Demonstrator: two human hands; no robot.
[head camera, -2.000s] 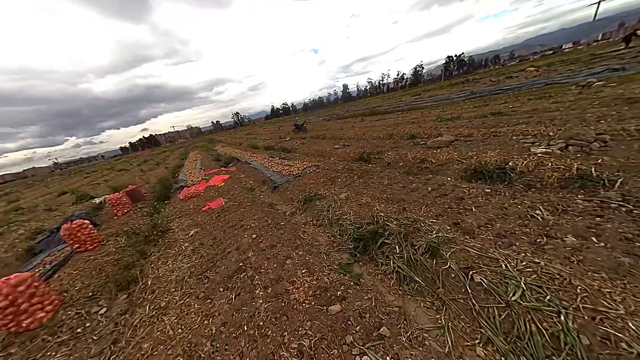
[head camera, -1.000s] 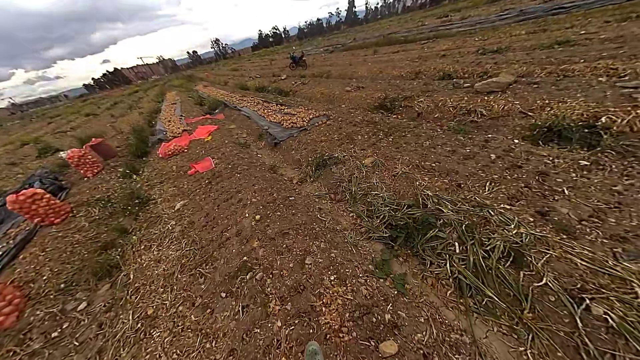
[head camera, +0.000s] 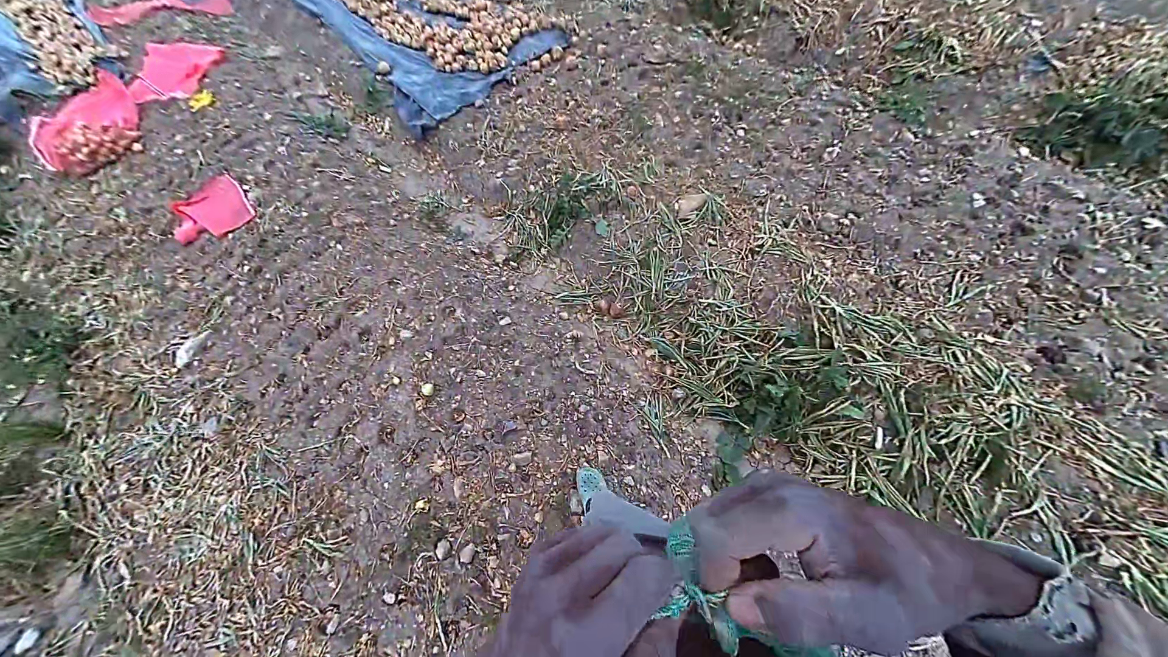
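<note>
At the bottom of the head view, green twine or netting (head camera: 686, 558) runs between my two hands and has a knot-like tangle. My left hand (head camera: 589, 593) has its fingers curled against the green strand from the left. From the right, my right hand (head camera: 821, 566) pinches the same green material between thumb and fingers. The lower ends of the strand go out of view. Just beyond my hands the toe of a light shoe (head camera: 591, 484) rests on the soil.
Onions (head camera: 470, 41) lie on a dark blue sheet (head camera: 433, 91) ahead. Red mesh sacks (head camera: 91, 123) lie at the upper left, one holding onions, and a smaller red piece (head camera: 217, 208) lies nearer. Dry onion stalks (head camera: 867, 383) cover the ground at right.
Both hands have come into view at the bottom with the green strand; the earlier frames show neither. The view has tilted down toward the ground.
</note>
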